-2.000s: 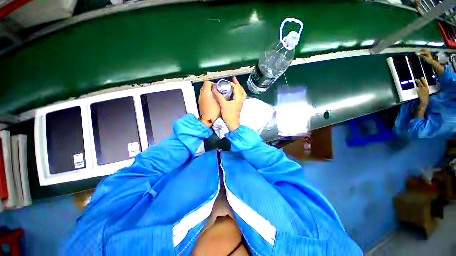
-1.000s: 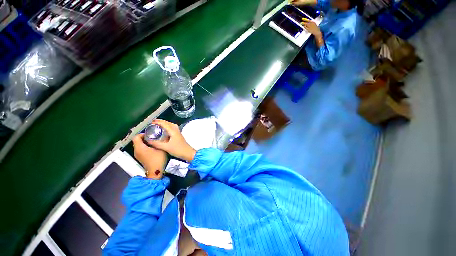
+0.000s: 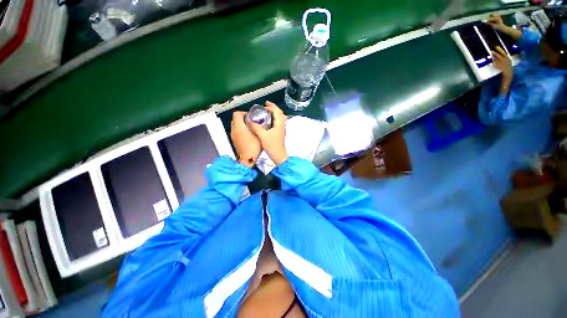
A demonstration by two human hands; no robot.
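Note:
My left hand and my right hand are both closed around a small dispenser bottle with a shiny greyish top, held over the bench near its back edge. The palms hide most of its body. To the left lies a white foam tray with three dark tablets in its recesses, small white labels on two of them. A large clear bottle with a dark label and white loop handle stands beyond my right hand. A white pile of wipes lies beside my right wrist.
A glaring clear plastic sheet lies right of the wipes. A green conveyor runs behind the bench. Upright foam trays stand at far left. Another person's hands work at a tablet tray at right.
The view swung to the right and then back. Both hands stay around the small bottle throughout. The tray, large bottle and wipes keep their places on the bench.

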